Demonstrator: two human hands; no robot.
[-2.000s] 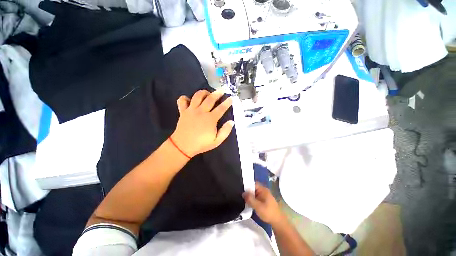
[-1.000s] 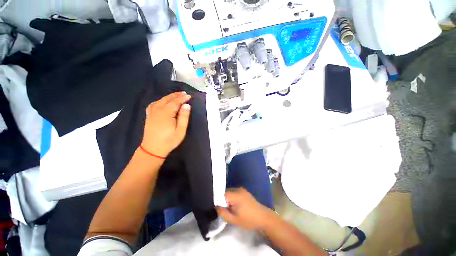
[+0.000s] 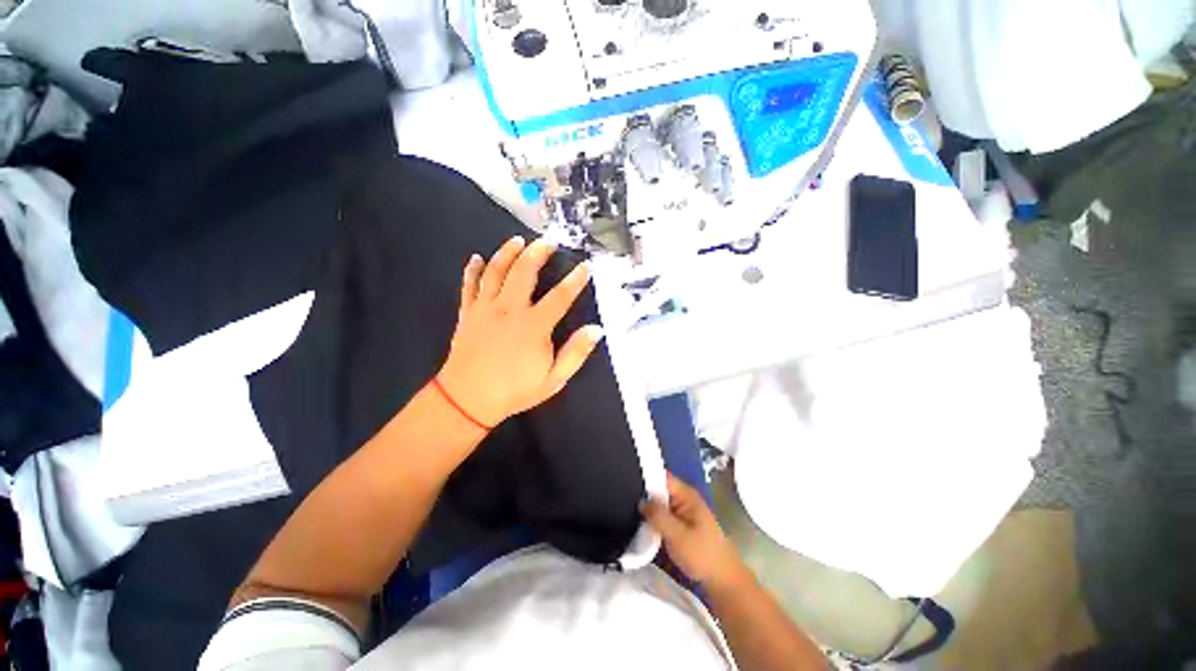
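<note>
A large black panel (image 3: pixel 394 275) lies on the white table, its lower end over my lap. A narrow white strip (image 3: pixel 632 387) borders its right edge. My left hand (image 3: pixel 518 338) lies flat on the panel with fingers spread, just below the presser foot area (image 3: pixel 593 210) of the overlock machine (image 3: pixel 682 112). My right hand (image 3: pixel 685 524) pinches the lower end of the white strip at the panel's bottom right corner. The panel's top right edge reaches the needle area; whether it is under the foot cannot be told.
A black phone (image 3: pixel 883 237) lies right of the machine, with a striped spool (image 3: pixel 902 89) behind it. A white cloth heap (image 3: pixel 892 452) hangs at the table's front right. Another black piece (image 3: pixel 223 171) lies at the upper left, near grey-white bundles (image 3: pixel 400 39).
My left hand has moved right and flattened with fingers spread. The bunched panel has spread out smooth, and my right hand has moved right and slightly up with the strip's end.
</note>
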